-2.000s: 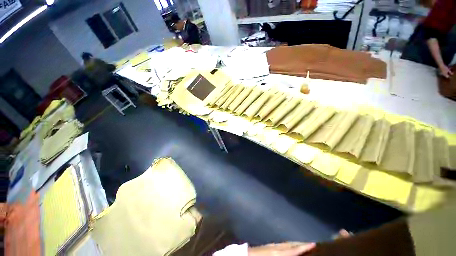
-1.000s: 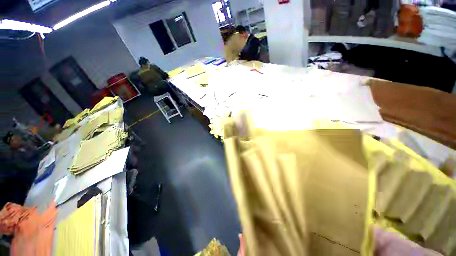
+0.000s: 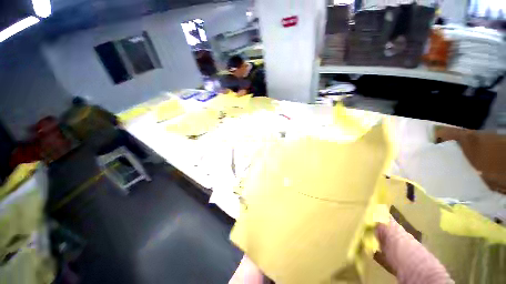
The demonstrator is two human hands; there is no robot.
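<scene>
A tan-khaki stack of bag panels (image 3: pixel 310 194) with yellow edges is held up in front of me, over the edge of the long white table. My right hand (image 3: pixel 408 249) grips its right edge. My left hand (image 3: pixel 248 272) is at its lower left corner, cut off by the bottom of the picture, its fingers hidden by the panels. More bag panels (image 3: pixel 471 258), one with a dark brown patch, lie on the table at the right.
The white table (image 3: pixel 177 150) bears yellow pieces and white sheets. Brown material (image 3: pixel 482 158) lies at the right. A white stool (image 3: pixel 123 169) stands in the aisle. A person (image 3: pixel 244 75) sits behind the table; another is at the left. A pillar (image 3: pixel 288 55) rises behind.
The view has moved along the table. The held panels have turned, now showing a broad flat face. The left-hand table has slid mostly out of view.
</scene>
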